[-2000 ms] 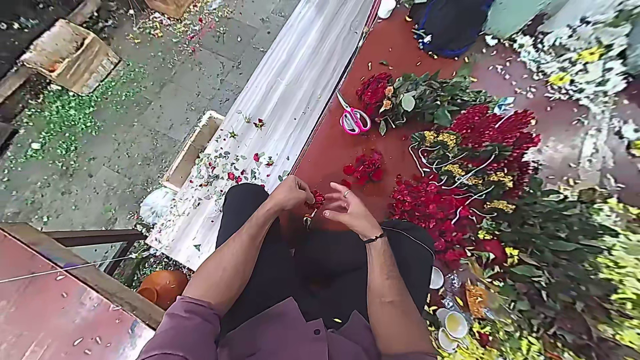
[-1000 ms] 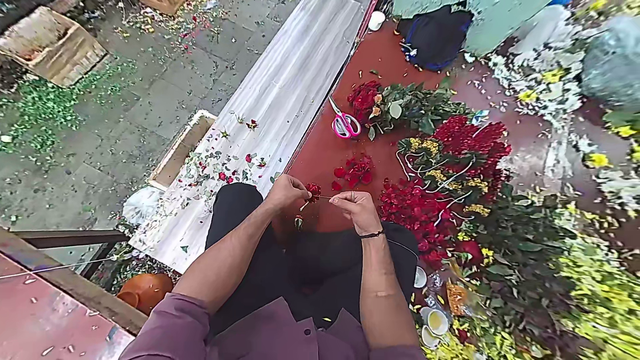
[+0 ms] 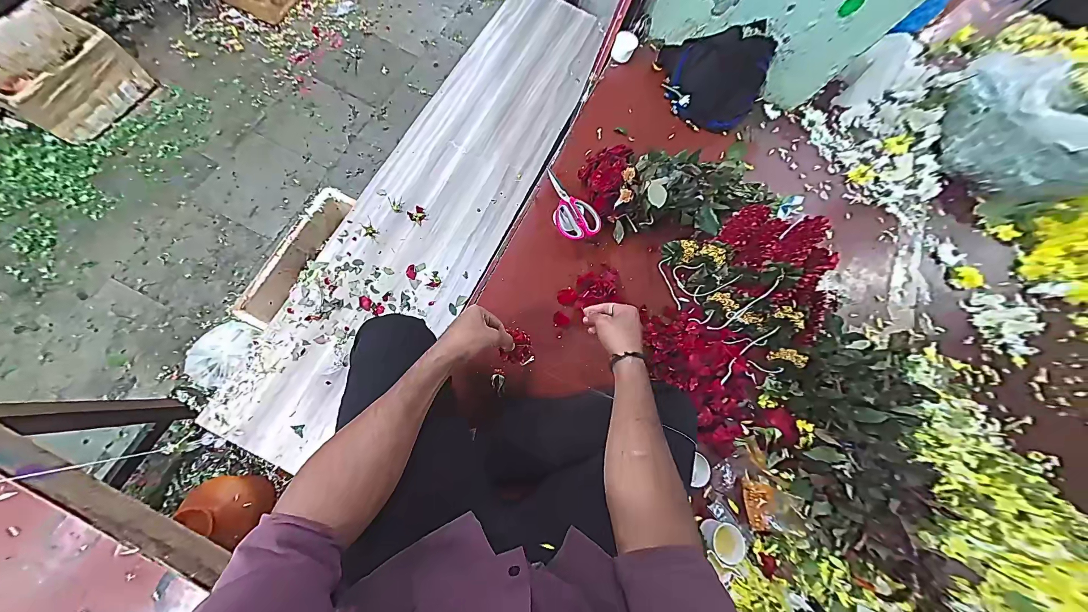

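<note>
My left hand (image 3: 478, 333) pinches the end of a small string of red petals (image 3: 517, 347), from which a little flower head (image 3: 498, 381) hangs. To its right, my right hand (image 3: 614, 326) is closed with fingertips together, apart from the left; a thin thread seems to be in it, too fine to be sure. Just beyond the right hand lies a loose heap of red petals (image 3: 595, 287) on the red surface. Pink-handled scissors (image 3: 576, 218) lie farther off, blades partly apart. Beside the right wrist is a big pile of red petals (image 3: 701, 365).
Red roses with leafy stems (image 3: 680, 191) and garlands with yellow flowers and white strings (image 3: 727, 302) lie at right. A white board (image 3: 476, 144) with scattered petals runs along the left. A dark cloth bag (image 3: 721, 76), a white cup (image 3: 625, 47) and a clay pot (image 3: 228, 510) are farther out.
My hands, close together two seconds ago, have moved apart, the right one going rightward from the petal string. The left hand still holds the string's end.
</note>
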